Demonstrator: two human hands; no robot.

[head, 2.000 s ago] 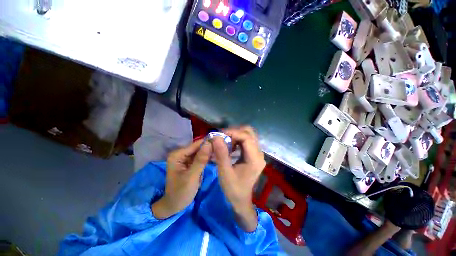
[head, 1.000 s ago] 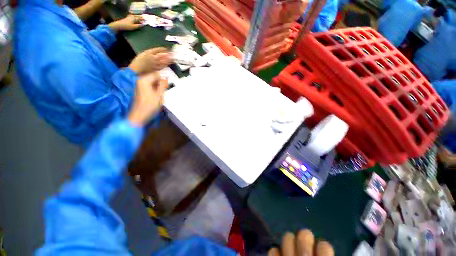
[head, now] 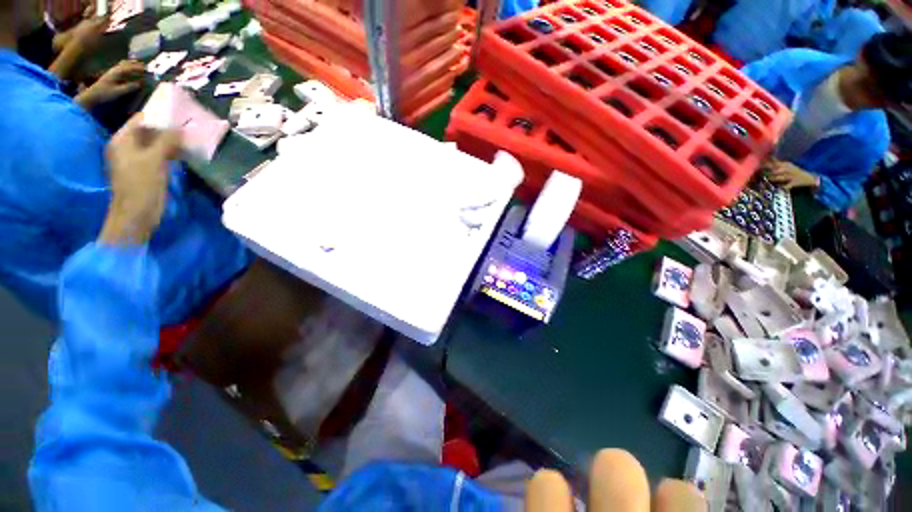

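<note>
My left hand [head: 140,180] is stretched out to the far left and holds a pink plastic housing [head: 190,122], slightly blurred, above the bench beside another worker. My right hand [head: 615,488] is at the bottom edge; only some fingertips show, and the rest is cut off, so I cannot tell if it holds anything. Several loose white housings [head: 262,118] lie on the green bench beyond the white foam box.
The white foam box [head: 350,215] stands left of the tape dispenser [head: 520,280]. Red crates [head: 640,110] are stacked behind. A large housing pile [head: 790,370] lies at right. An open carton [head: 285,350] is below the bench. Workers in blue are at left and upper right.
The view has swung left from the hands together above the lap. My left hand has reached out left and now holds a pink housing; it showed none one second ago.
</note>
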